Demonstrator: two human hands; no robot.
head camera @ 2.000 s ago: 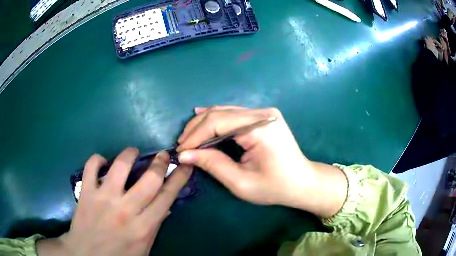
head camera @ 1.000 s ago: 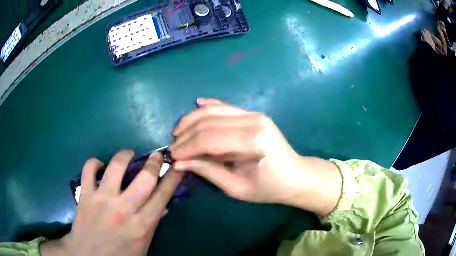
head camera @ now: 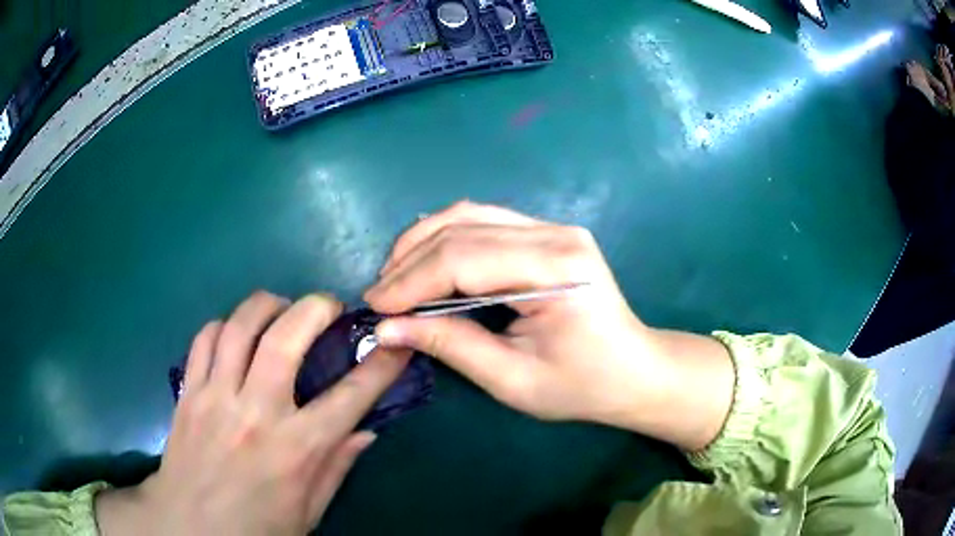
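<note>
A dark phone housing [head camera: 333, 361] lies on the green bench, mostly covered by my left hand. A silver-white disc [head camera: 365, 347] shows near its right end. My left hand [head camera: 257, 403] is spread over the housing, its fingers pressing on it. My right hand [head camera: 513, 304] is at the housing's far right edge, thumb and fingers closed on thin grey tweezers [head camera: 492, 300]. The tweezer tips are hidden by my fingertips beside the disc.
Another open housing [head camera: 419, 68] with a white dotted sheet and round discs lies beyond my hands. A white stick [head camera: 733, 13] is at the upper right. A speckled strip [head camera: 94, 99] curves at left, another dark handset [head camera: 37, 89] beyond it. A person's hand [head camera: 927, 82] is at far right.
The tweezers show clearly again between my right thumb and fingers. My left fingers have shifted, uncovering more of the housing and the disc. The whole view has shifted slightly.
</note>
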